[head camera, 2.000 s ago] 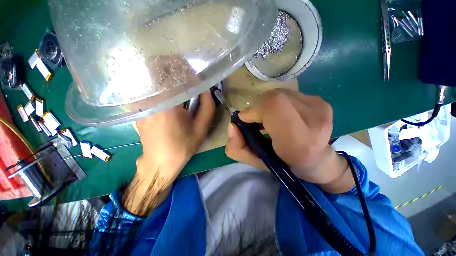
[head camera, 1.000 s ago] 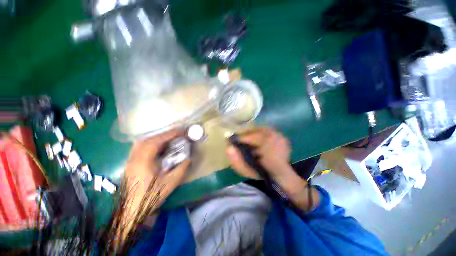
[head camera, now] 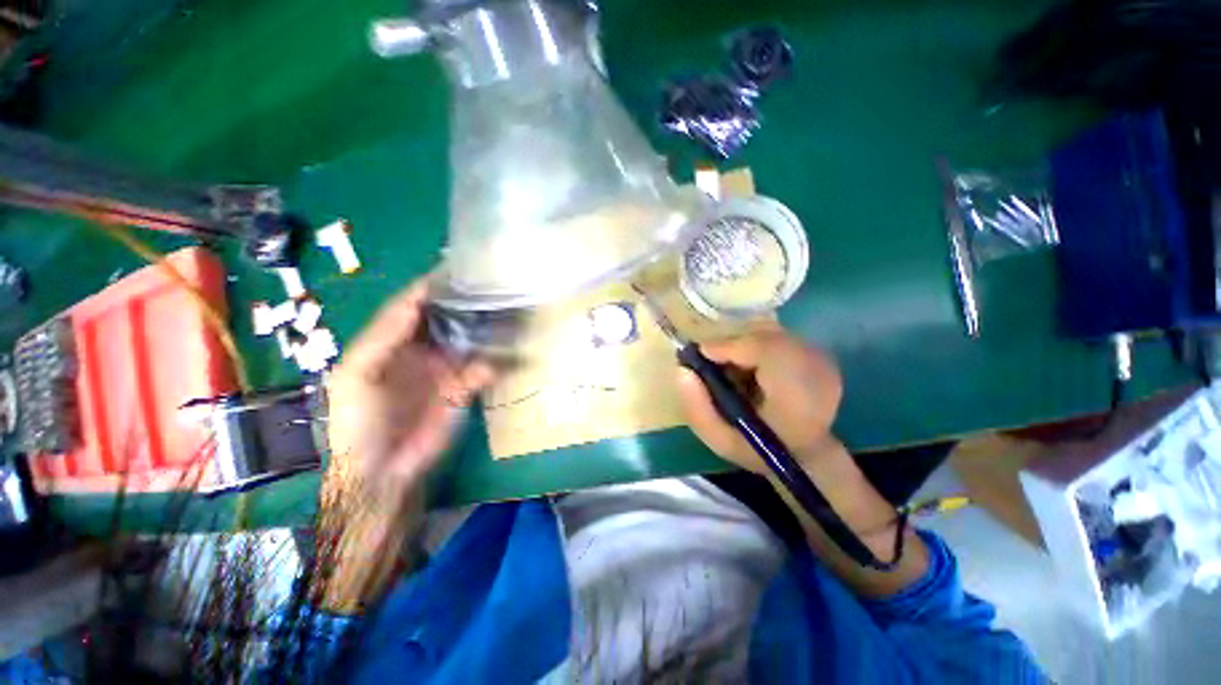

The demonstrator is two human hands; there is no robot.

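Note:
My left hand [head camera: 391, 391], slightly blurred, holds a dark, shiny wrapped housing [head camera: 471, 329] between thumb and fingers at the hood's lower left rim. Its details are blurred. My right hand [head camera: 777, 388] grips the black soldering iron [head camera: 745, 423] like a pen, its tip pointing up and left over the tan work board [head camera: 536, 426]. A small round pale part with a dark rim [head camera: 613, 324] lies on the board between my hands, left of the iron. A thin wire lies on the board below it.
The clear fume hood [head camera: 542, 187] stands above the board, with the tip cleaner pot [head camera: 795, 254] at its right. Wrapped housings [head camera: 710, 113] lie behind. White battery cells [head camera: 311, 348], a solder spool stand [head camera: 272, 436] and a red tray [head camera: 154, 355] are left; a blue station [head camera: 1111, 228] is right.
The camera view has shifted. The hood stands further from me than at first, uncovering the round part. The wrapped housing in my left hand is now beside the hood's rim. The iron stays in my right hand.

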